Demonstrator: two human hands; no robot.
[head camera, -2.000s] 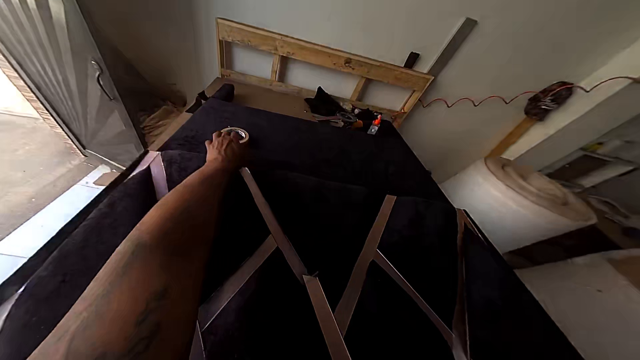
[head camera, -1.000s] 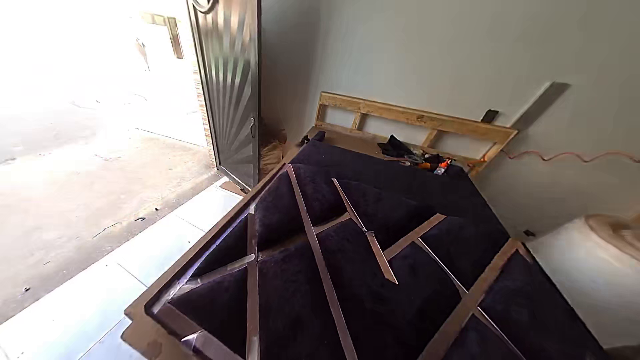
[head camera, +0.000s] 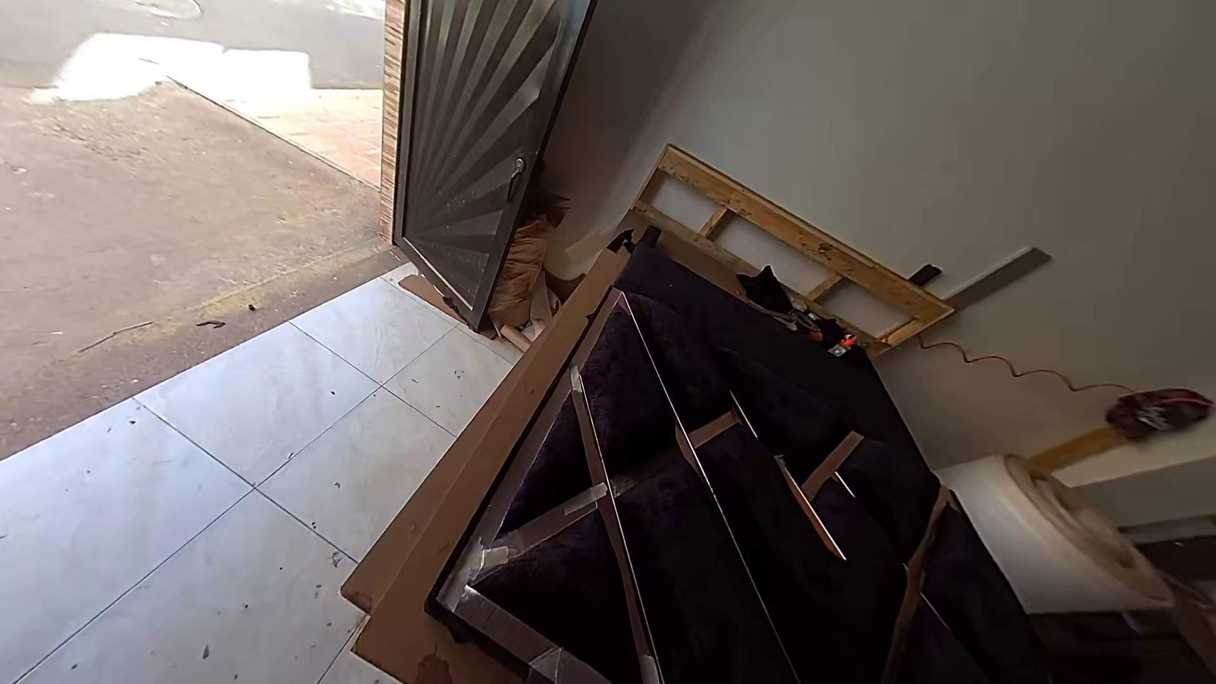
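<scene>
Neither of my hands shows in the head view. A large panel covered in dark purple plush fabric (head camera: 665, 560) lies across a work surface, over brown cardboard (head camera: 418, 570). Brown strips (head camera: 598, 456) cross the fabric in diagonal lines, and pieces of clear tape (head camera: 584, 499) hold some of them near the left edge. One short strip (head camera: 807, 508) has a loose-looking end on the fabric. At the far end lie a black cloth (head camera: 765, 290) and a small heap of tools with orange parts (head camera: 836, 340).
A wooden frame (head camera: 807, 237) leans on the wall behind. A metal door (head camera: 484, 142) stands open at the left, with crumpled brown paper (head camera: 522, 271) beside it. White floor tiles (head camera: 323, 456) run along the left. A big white roll (head camera: 1035, 532) and a red coiled hose (head camera: 1026, 370) are at the right.
Two seconds ago my arm reached over the fabric, with the hand at a roll of tape; hand and roll are now out of sight. The view has swung left toward the doorway.
</scene>
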